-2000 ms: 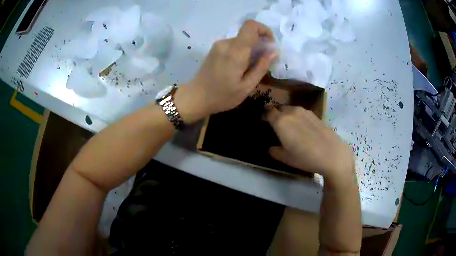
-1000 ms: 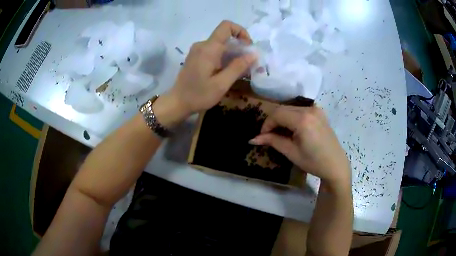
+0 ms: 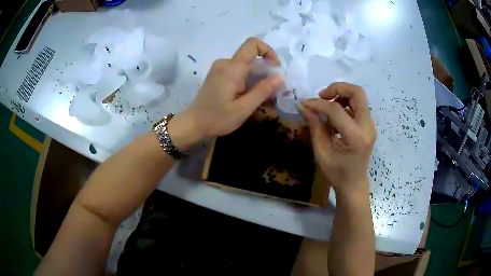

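My left hand (image 3: 231, 94), with a metal-link watch on the wrist, pinches a translucent disc (image 3: 287, 101) above the back edge of the parts box. My right hand (image 3: 342, 129) has thumb and forefinger together at the disc's right edge, close to a dark mark on it. Whether a small part sits between those fingertips is too small to tell. The open cardboard parts box (image 3: 322, 191) lies below both hands, filled with small black parts (image 3: 242, 156); its brown bottom shows in patches.
Piles of translucent discs lie at back centre (image 3: 317, 38) and left (image 3: 124, 48). Black specks (image 3: 398, 161) are scattered at right. A phone (image 3: 34, 27) and perforated strip (image 3: 36, 73) lie far left. A large carton (image 3: 64, 172) stands below the left table edge; grey equipment (image 3: 468, 135) is at right.
My right hand has moved up out of the parts box to the disc. My left hand has shifted left and slightly down since the first frame, still holding a disc.
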